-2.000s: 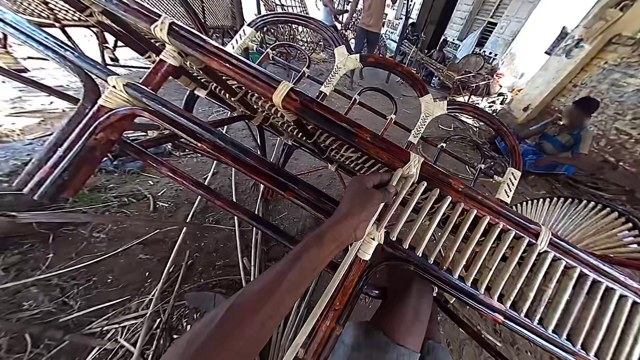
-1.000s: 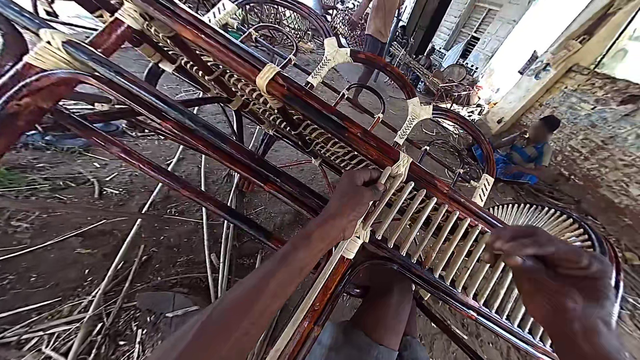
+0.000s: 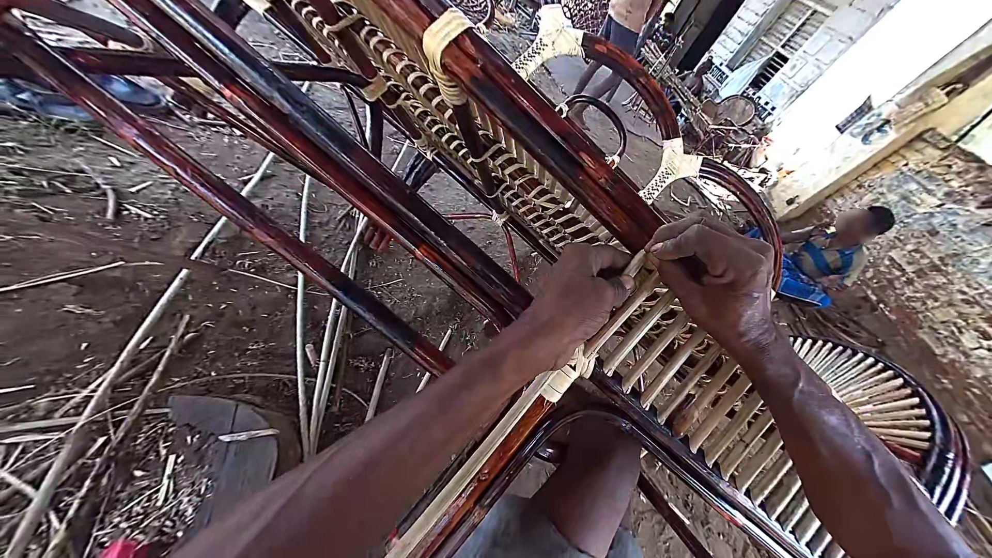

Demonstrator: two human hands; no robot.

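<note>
A dark red-brown rattan furniture frame (image 3: 535, 132) runs diagonally through the view. Pale cane slats (image 3: 674, 368) lie side by side between two of its poles. My left hand (image 3: 581, 298) pinches the top end of the slat nearest the joint, against the upper pole. My right hand (image 3: 717, 271) meets it there, thumb and forefinger closed on the same pale cane end; the exact grip is partly hidden by the fingers. Just below my left hand, a pale cane binding (image 3: 564, 377) wraps the joint of the lower pole and a leg. Another binding (image 3: 446, 50) circles the upper pole.
A fan-shaped slatted section (image 3: 860, 387) curves at the right. Curved rattan hoops (image 3: 635, 70) stand behind the frame. Cane strips (image 3: 155, 310) and a dark flat board (image 3: 232, 442) lie on the ground at the left. One person (image 3: 833, 256) sits by the wall; another stands farther back.
My right hand has moved left from over the slats to the cane end beside my left hand; it was out of view two seconds ago. The view has moved closer to the frame.
</note>
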